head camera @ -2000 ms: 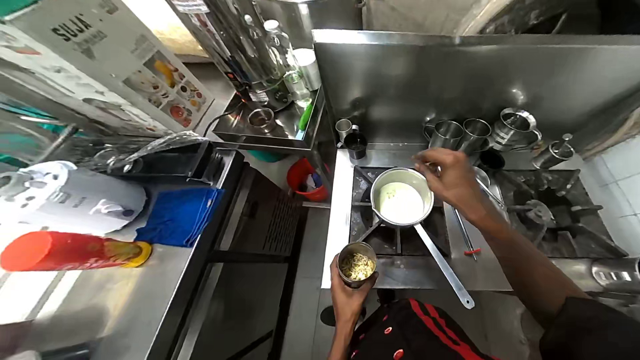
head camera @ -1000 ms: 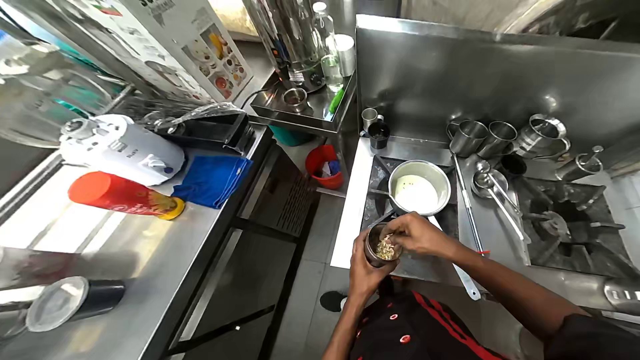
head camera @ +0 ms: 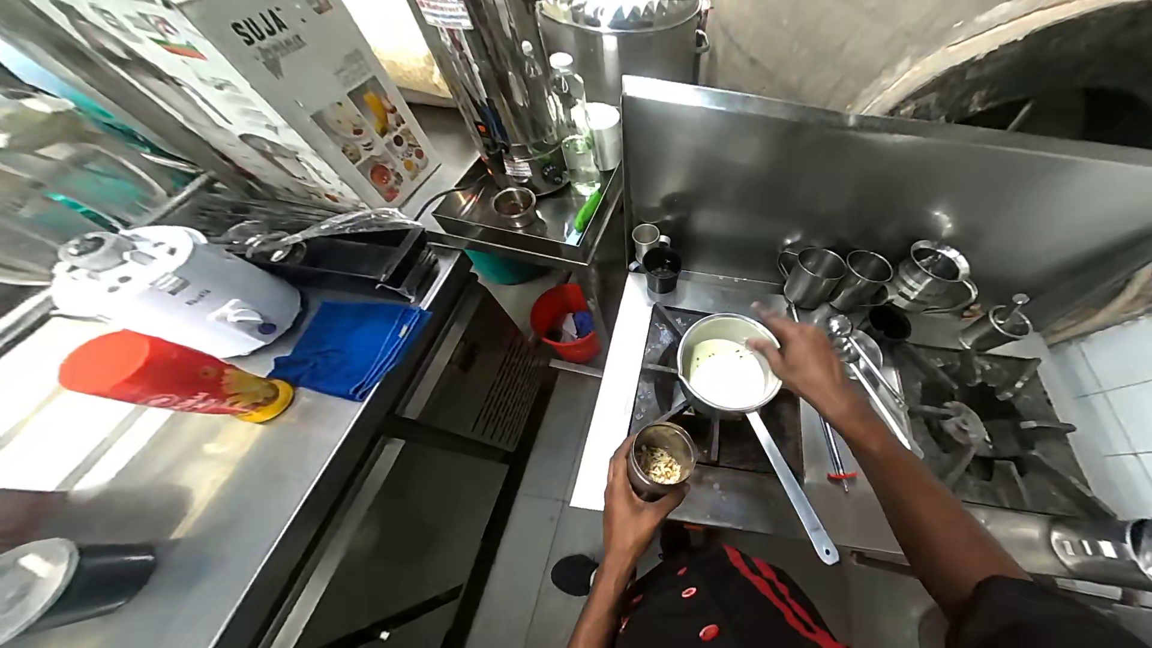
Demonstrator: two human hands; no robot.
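Observation:
My left hand (head camera: 633, 508) holds a small metal cup (head camera: 645, 440) upright by its side; pale, chopped bits (head camera: 660, 465) lie inside it. Just up and to the right, a long-handled metal saucepan (head camera: 776, 419) of white liquid (head camera: 727, 373) sits on the left burner, with a few dark specks floating in it. Over the pan's right rim is my right hand (head camera: 801, 360), fingers loosely spread, slightly blurred; whether bits remain between the fingertips cannot be told. The pan's handle points toward my body.
Metal mugs (head camera: 813, 277) line the steel backsplash (head camera: 810, 180). Ladles (head camera: 859, 360) and a gas lighter (head camera: 837, 450) lie right of the pan, before a second burner (head camera: 967, 423). Left stand a counter (head camera: 297, 459) with a blue cloth (head camera: 351, 349), a red container (head camera: 162, 373) and a white appliance (head camera: 180, 288).
One second ago my right hand's fingers were in the cup's mouth; now that hand is over the saucepan's right rim. My left hand has kept hold of the cup.

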